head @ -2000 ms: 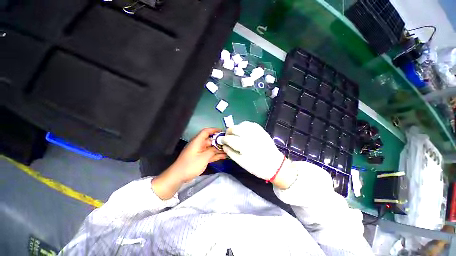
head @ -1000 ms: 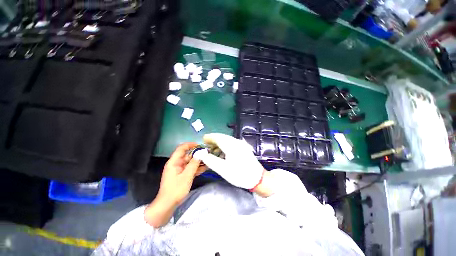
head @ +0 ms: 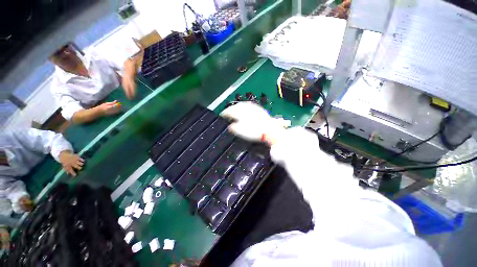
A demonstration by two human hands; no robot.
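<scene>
My right hand (head: 248, 121), in a white glove with a red band at the wrist, is blurred over the far right edge of the glossy black compartment tray (head: 209, 161). It is just beside the dark pile of binder clips (head: 249, 98); its fingertips and any hold are unclear. A skin-toned sliver at the bottom edge may be my left hand (head: 186, 263), with what it holds hidden. Several white pads (head: 154, 243) and a small ring (head: 158, 194) lie on the green mat left of the tray.
Black foam trays (head: 68, 224) stand at lower left. A black box with yellow strips (head: 299, 86) and a red light is beyond the clips. Plastic-wrapped white trays (head: 308, 41) lie at the back. Two people in white sit across the line. A blue bin (head: 426, 214) is at lower right.
The view has swung right. My right hand has left the round unit held with my left hand and moved out to the clips. My left hand has dropped almost out of view.
</scene>
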